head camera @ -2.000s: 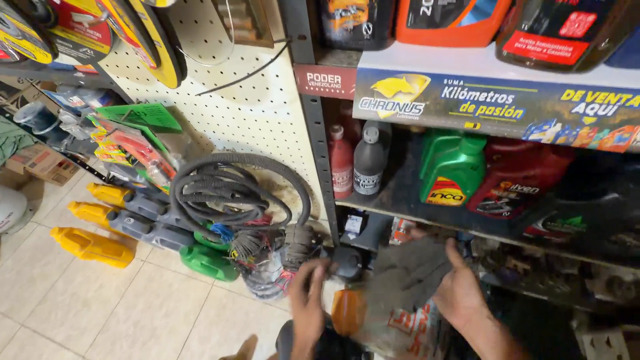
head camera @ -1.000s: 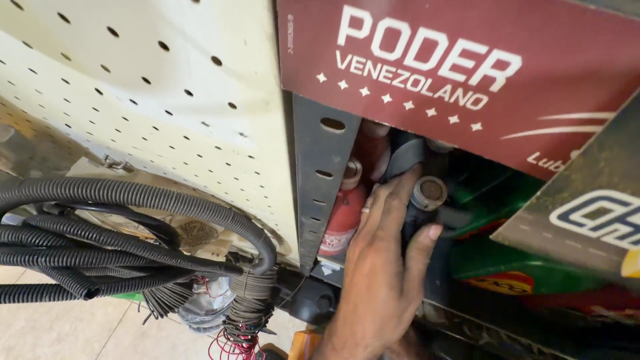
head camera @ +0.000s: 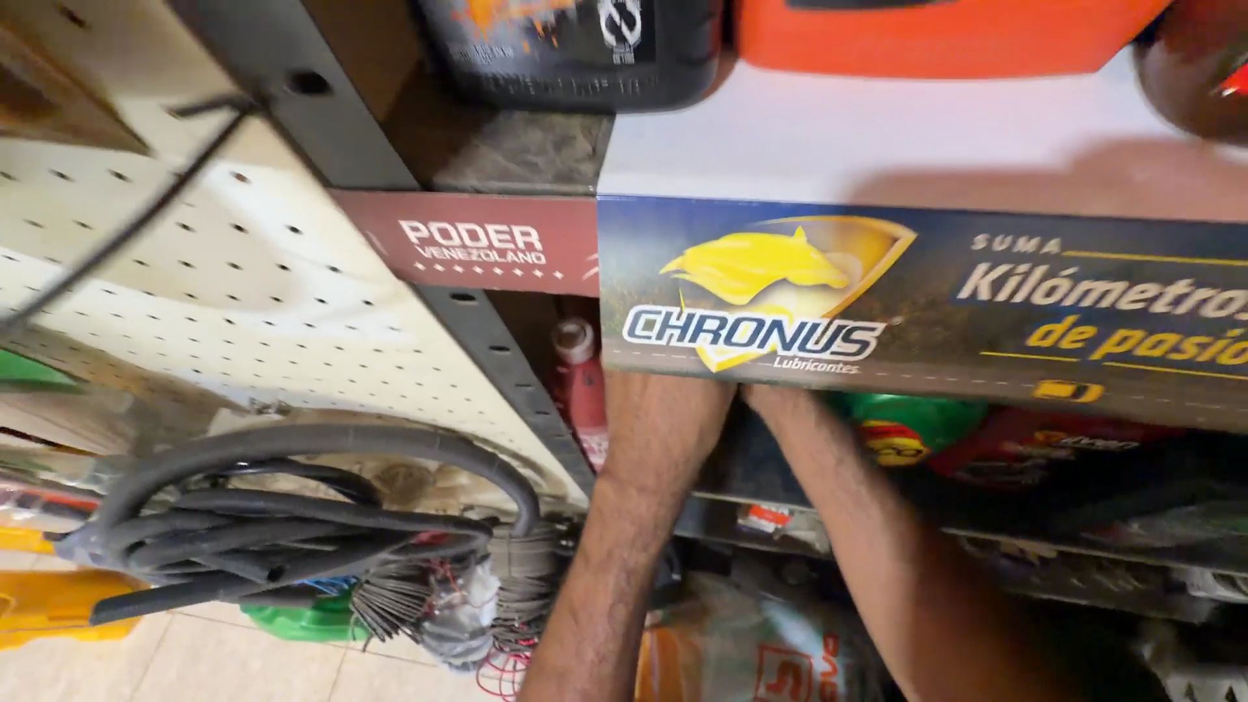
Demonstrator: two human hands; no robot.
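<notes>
Both arms reach up into the shelf bay behind a printed Chronus shelf banner [head camera: 760, 292]. Just under its lower edge shows the base of my left hand [head camera: 671, 414]; its fingers are hidden. Close beside it on the right, my right hand [head camera: 778, 402] also goes behind the banner, with only the wrist part visible. What either hand touches or holds cannot be seen. A red plastic bottle [head camera: 585, 395] with a pale cap stands immediately left of my left hand. To the right of my right wrist are a green oil bottle [head camera: 912, 419] and a dark red oil bottle [head camera: 1053, 448].
A perforated metal upright [head camera: 497, 341] and a pegboard panel [head camera: 244, 283] border the bay on the left. Coiled corrugated black tubing [head camera: 322, 439] hangs there. Below the arms is a printed plastic bag [head camera: 770, 634]. A black bottle [head camera: 585, 49] stands on the upper shelf.
One second ago a hand was at a dark capped bottle beside the red one; now both hands are behind the banner. Two seconds ago they were lower, around a dark item and a bag.
</notes>
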